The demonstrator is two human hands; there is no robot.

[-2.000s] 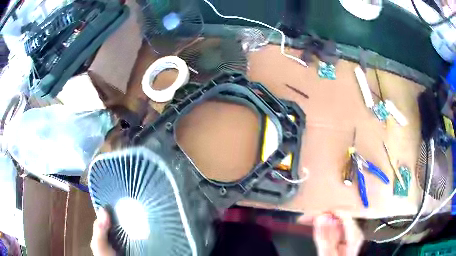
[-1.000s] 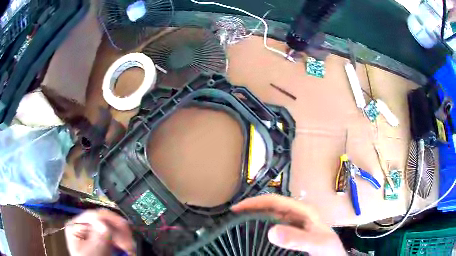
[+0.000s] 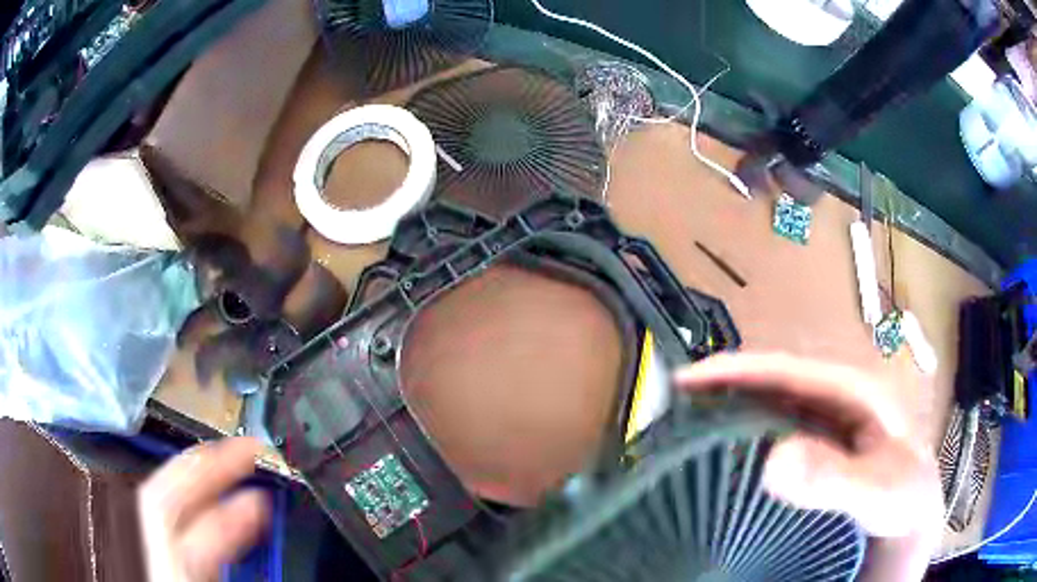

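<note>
The dark fan base frame [image 3: 330, 398] lies on the bench, its large round opening showing the brown top. A green circuit board [image 3: 388, 493] sits in its lower left part, with a short red wire [image 3: 419, 543] beside it. My right hand [image 3: 847, 438] grips the rim of the ribbed fan head [image 3: 694, 512], which covers the frame's lower right part and is cut off below. A yellow-edged silvery piece [image 3: 648, 392] shows beside the opening, partly hidden. My left hand [image 3: 210, 512] is blurred at the lower left, fingers curled; whether it holds anything is unclear.
A white tape roll [image 3: 366, 173], dark grilles [image 3: 504, 134] and a white cable [image 3: 682, 85] lie behind the frame. Dark fan blades [image 3: 245, 301] and a clear bag [image 3: 85, 330] are left. Loose boards [image 3: 793, 219] lie right, below a hanging black cylinder [image 3: 887, 85].
The fan head has moved from my left side to the right, and my right hand now grips it. My left hand has let go of it. The frame's circuit board is uncovered. The view has shifted.
</note>
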